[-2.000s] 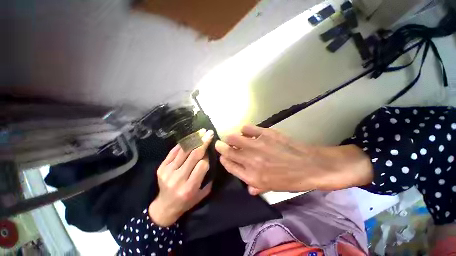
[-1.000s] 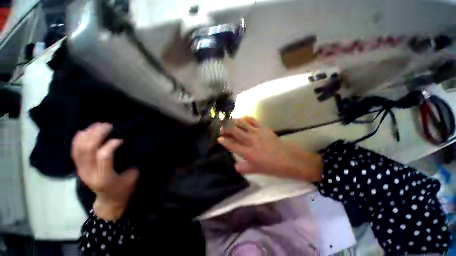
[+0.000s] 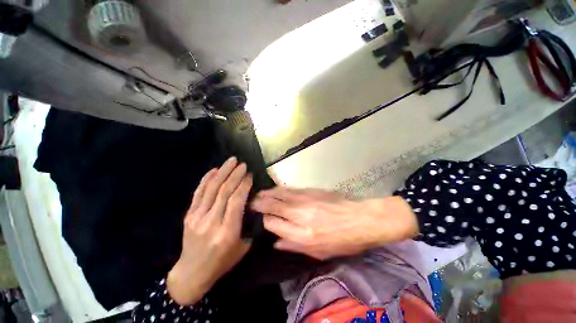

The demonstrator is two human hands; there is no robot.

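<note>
A black garment (image 3: 126, 208) lies left of and below the needle area (image 3: 218, 104), its edge running down from the presser foot. My left hand (image 3: 215, 230) lies on the cloth, fingers together, close to the edge, thumb low at a fold. My right hand (image 3: 316, 221) holds the edge with its fingertips, close beside the left fingertips. Both hands are below the presser foot. The undersides of the fingers are hidden. A narrow black tape (image 3: 354, 121) crosses the pale machine bed (image 3: 341, 82) from the right and reaches the cloth edge above my right hand.
Dark tape guide blocks (image 3: 391, 47) sit on the bed's far right. A loose black tape bundle (image 3: 467, 66) lies beside them, then red and black-handled scissors (image 3: 546, 66). A ribbed white knob (image 3: 114, 25) is at upper left. Pinkish-grey cloth (image 3: 372, 271) covers the lap.
My left hand has moved right from the spread cloth to the edge beside my right hand. My right hand is now lower, farther from the needle. The view has shifted closer over the bed.
</note>
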